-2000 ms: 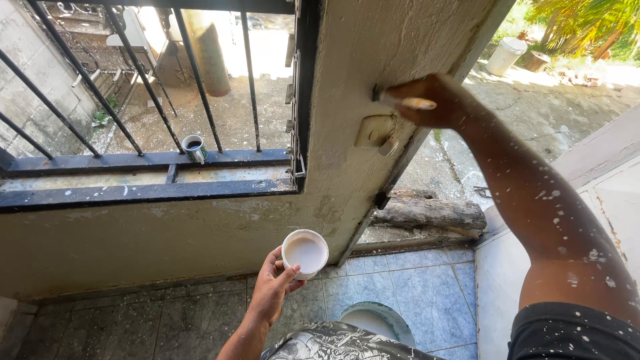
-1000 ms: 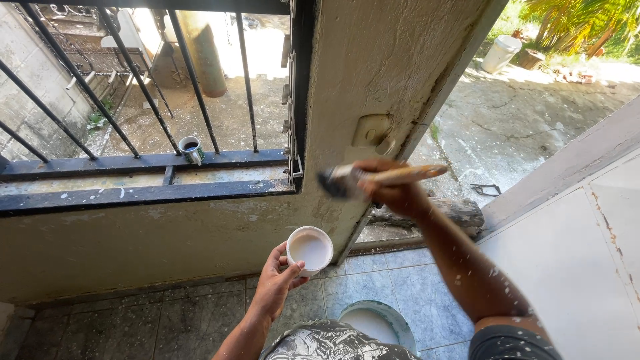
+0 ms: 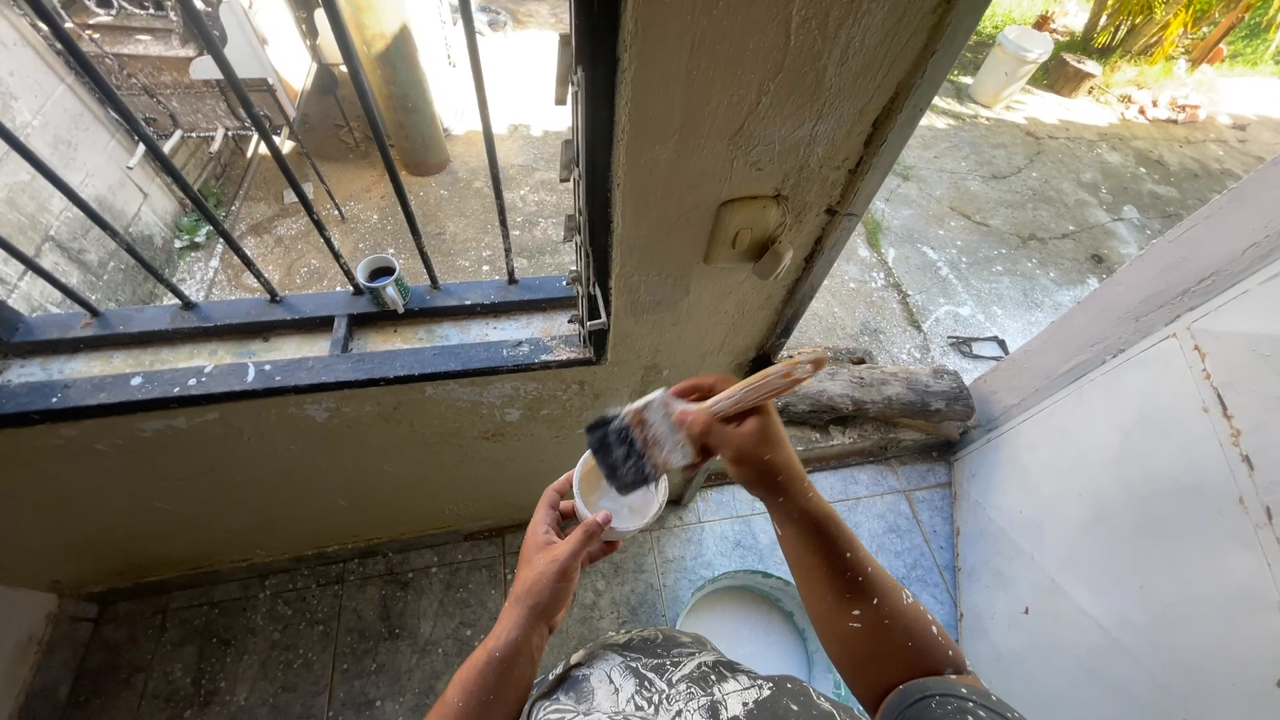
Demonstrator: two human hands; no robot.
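Observation:
My left hand (image 3: 565, 550) holds a small white plastic cup (image 3: 622, 505) with whitish liquid in it. In my right hand (image 3: 735, 435) is a wide paintbrush (image 3: 655, 440) with a wooden handle; its dark bristles are over the cup's rim, and whether they touch the liquid I cannot tell. White spatters mark my right forearm. Beyond both hands stands the wall (image 3: 700, 130), with a switch plate (image 3: 745, 230) on it. A large bucket of white liquid (image 3: 750, 625) is on the tiled floor below my right arm.
A mug with dark liquid (image 3: 384, 282) stands on the ledge by the black window bars (image 3: 390, 150). A log (image 3: 870, 392) lies across the doorway's foot. At the right is a white door panel (image 3: 1120, 500). Outside is a lidded white bucket (image 3: 1010, 65).
My right hand has come down from beside the switch plate with the brush, which is now over the cup. My left hand still holds the cup.

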